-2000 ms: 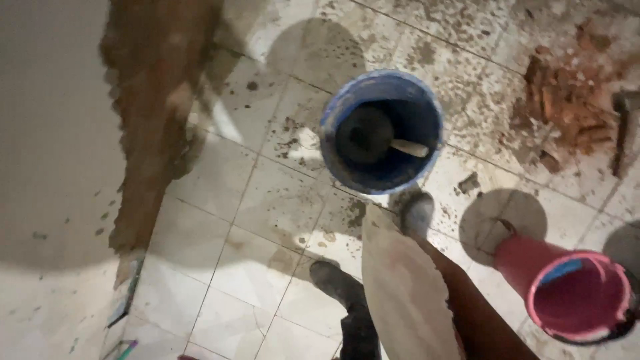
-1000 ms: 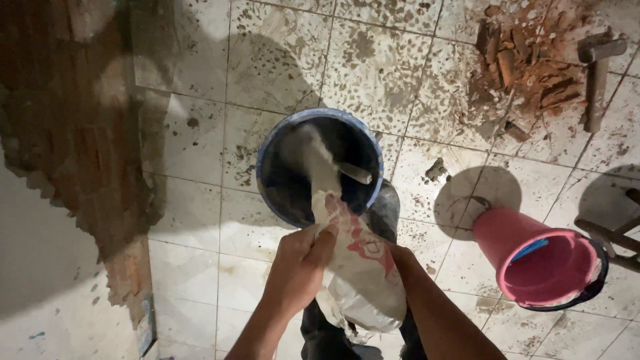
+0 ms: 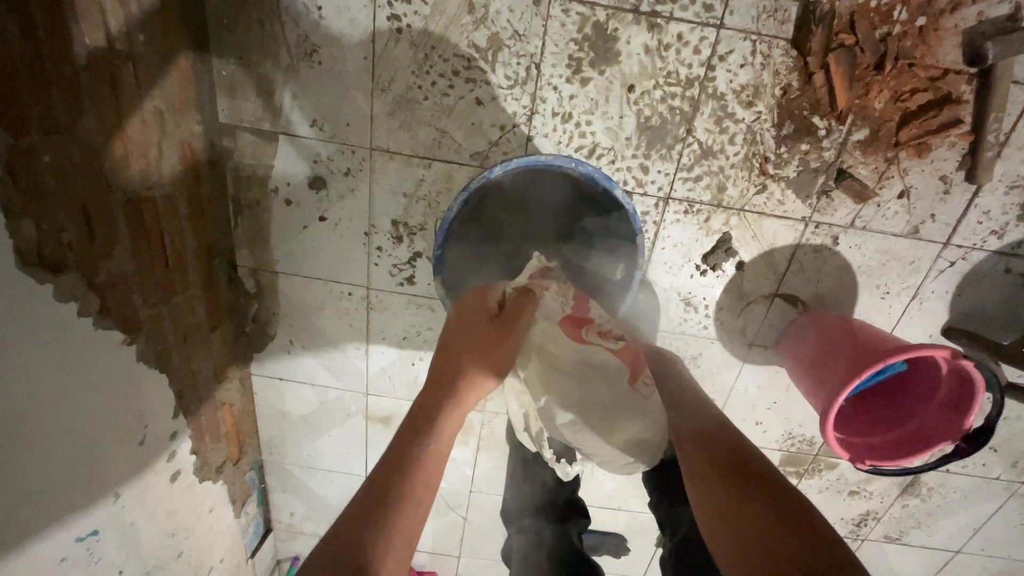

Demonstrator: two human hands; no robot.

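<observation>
A white plastic bag [image 3: 592, 400] with red print hangs between my hands, its open mouth over the near rim of a blue bucket [image 3: 524, 164]. My left hand [image 3: 484, 336] grips the bag near its mouth. Along the bag's right side lies my right hand [image 3: 660, 364], its fingers mostly hidden behind the plastic. Grey dust hazes the bucket's inside, where a pale handle [image 3: 608, 264] shows faintly. What lies at the bottom cannot be made out.
A pink bucket [image 3: 808, 344] with a black handle and something blue inside is at right. Broken brick [image 3: 904, 104] and a hammer [image 3: 992, 120] lie at the upper right. A wall with exposed brick [image 3: 152, 208] borders the left. My legs are below the bag.
Two seconds ago the bag was below the bucket; one second ago both hands held it over the rim with powder pouring out. Now the stream is not distinct and dust fills the bucket.
</observation>
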